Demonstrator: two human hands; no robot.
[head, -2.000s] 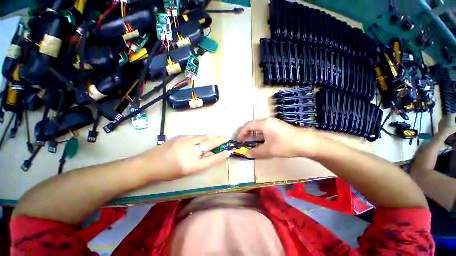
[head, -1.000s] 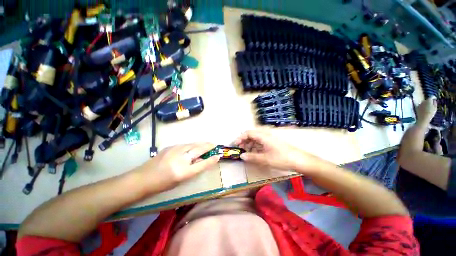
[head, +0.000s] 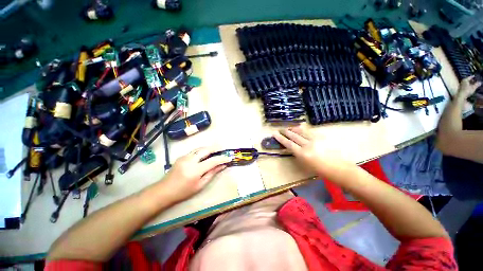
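My left hand (head: 197,170) holds a part-built unit (head: 243,155) near the bench's front edge. The unit is a slim black housing, open side up, with yellow and a little green showing inside. A black cable (head: 278,154) runs from its right end to below my right hand. My right hand (head: 297,147) is just right of the unit, its fingers on a dark rounded piece (head: 270,143), perhaps a housing cover. My fingers hide most of that piece.
A tangled pile of wired units (head: 114,90) fills the bench's left side; one unit (head: 189,125) lies at its right edge. Stacked black covers (head: 302,74) stand ahead on cardboard. Another wired pile (head: 400,58) and a person's arm (head: 454,119) are at right. The green belt (head: 127,26) runs behind.
My right hand has moved away from the unit to the right, baring the unit's end and cable. My left hand still holds the unit. The view has shifted, showing more of the belt.
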